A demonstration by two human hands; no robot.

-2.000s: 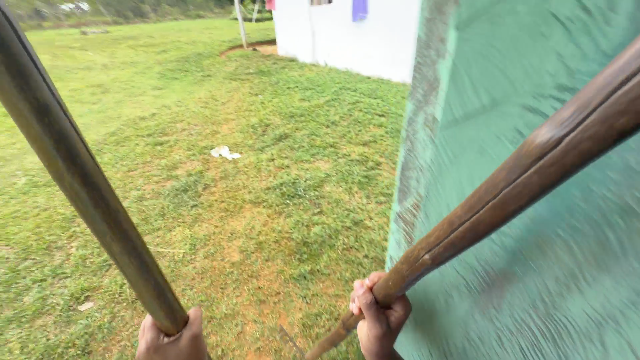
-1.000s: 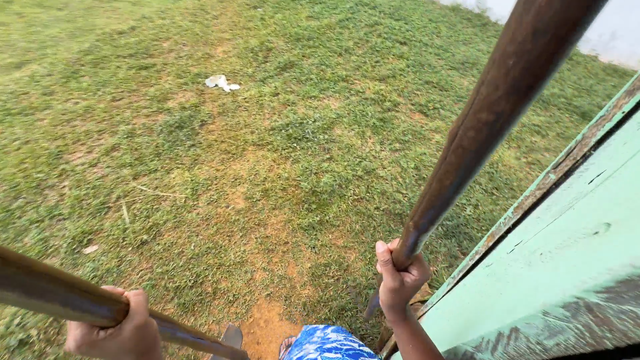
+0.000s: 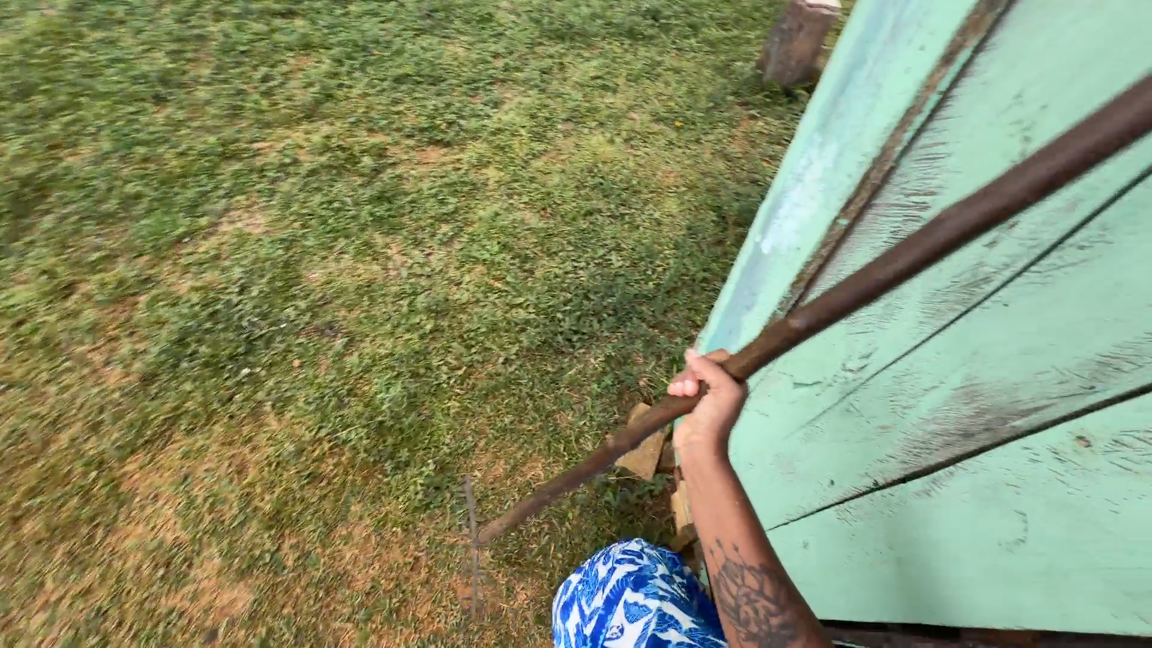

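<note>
My right hand [image 3: 709,396] is closed around a long, dark wooden pole [image 3: 900,261], which slants from the upper right down to the lower left, in front of the green boards. At the pole's low end is a thin, dark crosspiece [image 3: 472,540], seen nearly edge-on over the grass; its exact kind is unclear. Below and left of my right forearm shows blue and white patterned clothing [image 3: 630,598] on my leg. My left hand is out of the frame, and so is the other pole.
A green painted plank wall [image 3: 936,450] fills the right side, close to my right arm. Broken blocks [image 3: 643,445] lie at its foot. A short wooden post or stump [image 3: 796,40] stands at the top right. Patchy grass [image 3: 360,270] covers the ground on the left.
My left hand and the pole it held have gone out of view. My right hand's pole now slants lower across the wall. The view has turned down and toward the wall.
</note>
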